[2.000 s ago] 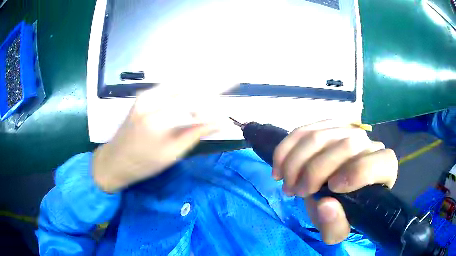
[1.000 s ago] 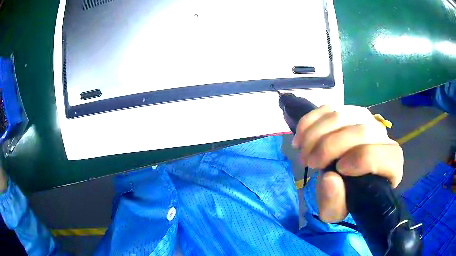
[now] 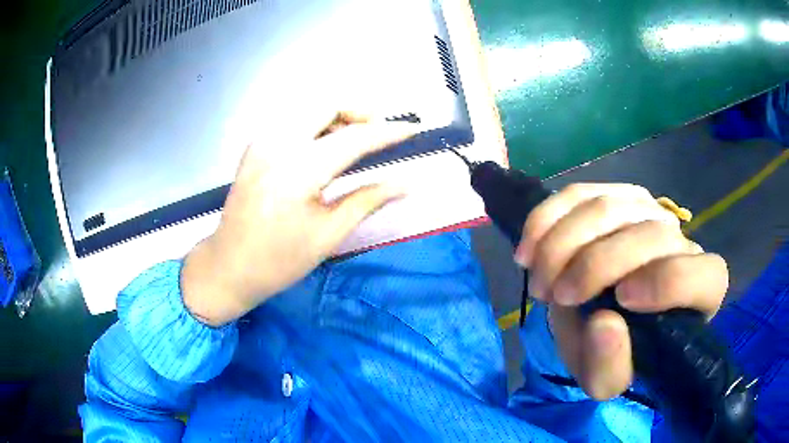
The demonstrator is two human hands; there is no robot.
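Observation:
A laptop's silver-grey bottom cover (image 3: 164,121) faces up on a white foam sheet (image 3: 112,281), with its dark edge strip towards me. My right hand (image 3: 619,277) grips a black electric screwdriver (image 3: 510,195). The driver's thin bit (image 3: 458,154) points at the strip near the cover's near right corner; I cannot tell whether it touches. My left hand (image 3: 277,221) lies over the near edge of the cover with its fingers apart, reaching towards the right rubber foot (image 3: 402,118). I see nothing held in it; its fingertips are washed out by glare.
A blue screw tray (image 3: 13,238) is at the left edge, partly cut off, with clear plastic beside it. The green bench (image 3: 580,104) has its edge running to the right. A red edge (image 3: 415,235) shows under the foam. A person's blue sleeve (image 3: 753,117) is at the far right.
The view has shifted, so the cover and tray sit further left and tilted. My left hand has come back over the cover's near edge. The screwdriver bit is now nearer the cover's right corner.

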